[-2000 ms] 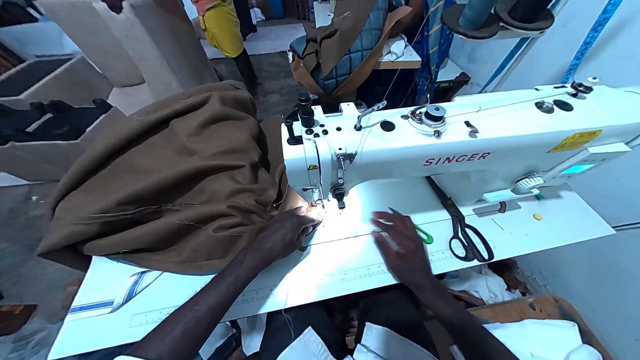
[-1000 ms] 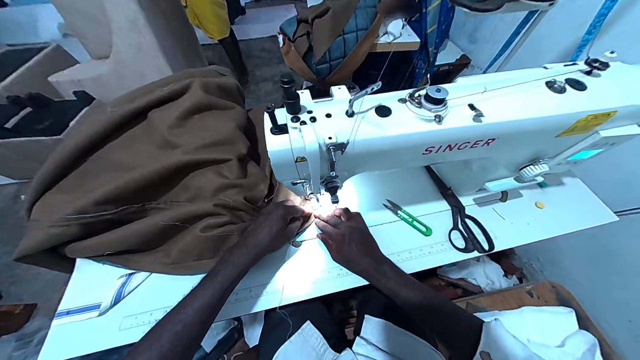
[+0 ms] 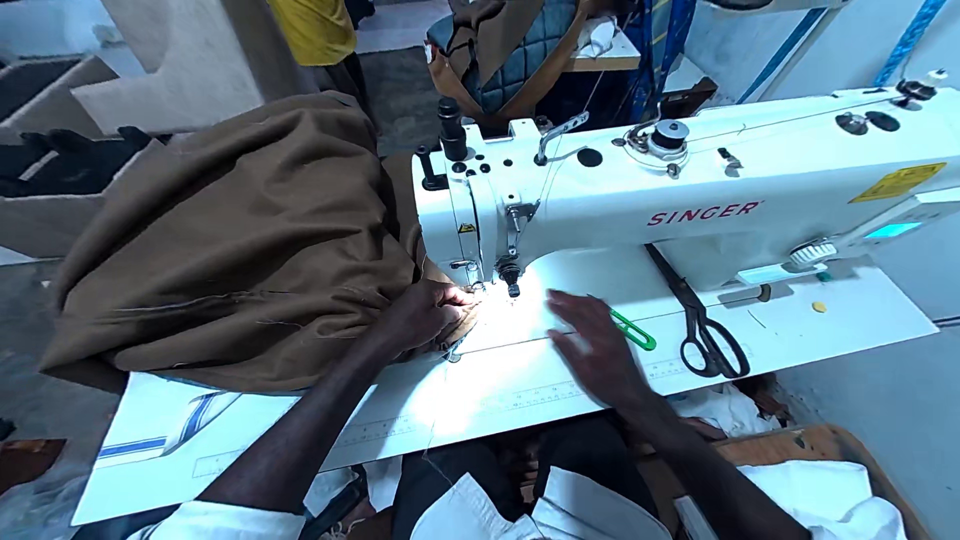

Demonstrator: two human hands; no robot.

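A large brown cloth garment (image 3: 247, 225) lies bunched over the left part of the white machine table. My left hand (image 3: 431, 313) pinches its edge close to the needle area of the white Singer sewing machine (image 3: 622, 195). To the right, my right hand (image 3: 592, 341) is over the table with fingers apart and nothing held. Beside it lie green-handled thread snips (image 3: 635, 331), their blades partly hidden by the fingers. Black-handled fabric shears (image 3: 701, 330) rest farther right, below the machine arm. A bright lamp glare hides the fine detail at the needle.
A yellow button-like disc (image 3: 819, 307) lies at the table's right. Grey bins (image 3: 64, 191) with dark items stand at left. Behind the machine, brown and quilted blue cloth (image 3: 499, 67) hangs by another table. A person in yellow (image 3: 315, 34) stands at the back left.
My right hand has moved right, away from the needle area, where it was beside my left hand one second ago. It now partly covers the snips. My left hand stays at the cloth.
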